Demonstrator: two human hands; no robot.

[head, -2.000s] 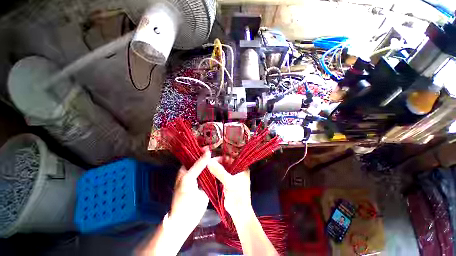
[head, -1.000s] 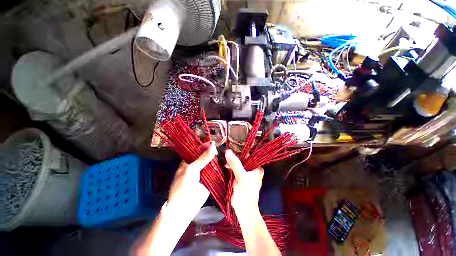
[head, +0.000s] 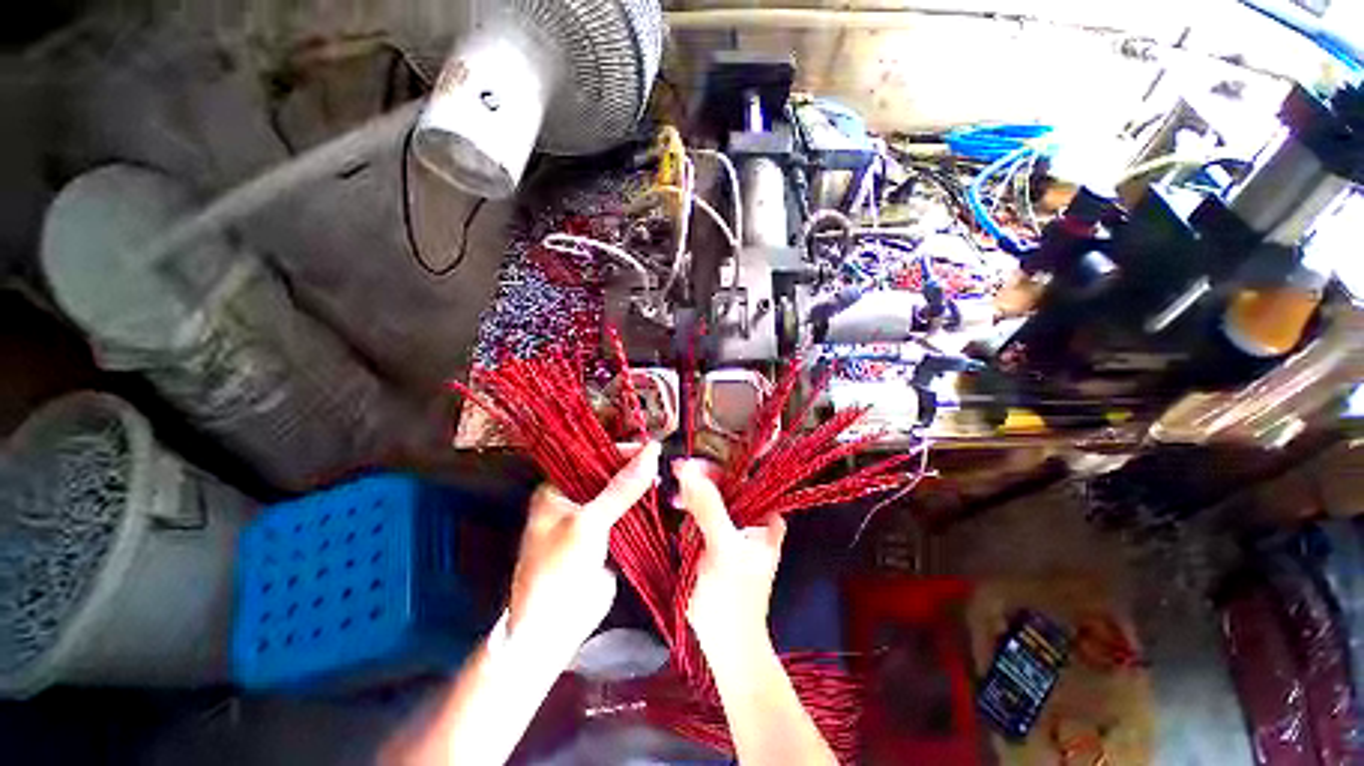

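My left hand (head: 576, 554) is closed round a fanned bundle of thin red cords (head: 546, 427), its tips pointing up and left. My right hand (head: 729, 561) holds another fanned red cord bundle (head: 815, 464), its tips pointing up and right. The bundles meet below the hands. A single red cord (head: 690, 392) stands upright between the hands, its upper end at the grey-black machine (head: 741, 307); which fingertips hold it is hard to tell. Two pale rounded parts (head: 736, 401) sit at the bench edge just beyond my fingertips.
Small silvery and red bits (head: 524, 307) litter the bench left of the machine. A second dark machine (head: 1122, 299) stands right. A white fan (head: 591, 75) is at upper left, a blue stool (head: 326, 581) and pale bucket (head: 157, 576) at lower left. A phone-like object (head: 1025, 673) lies lower right.
A single cord now stands upright between my hands at the machine. The cords raised in my right hand have dropped back towards the fanned bundle. Both hands stay close together.
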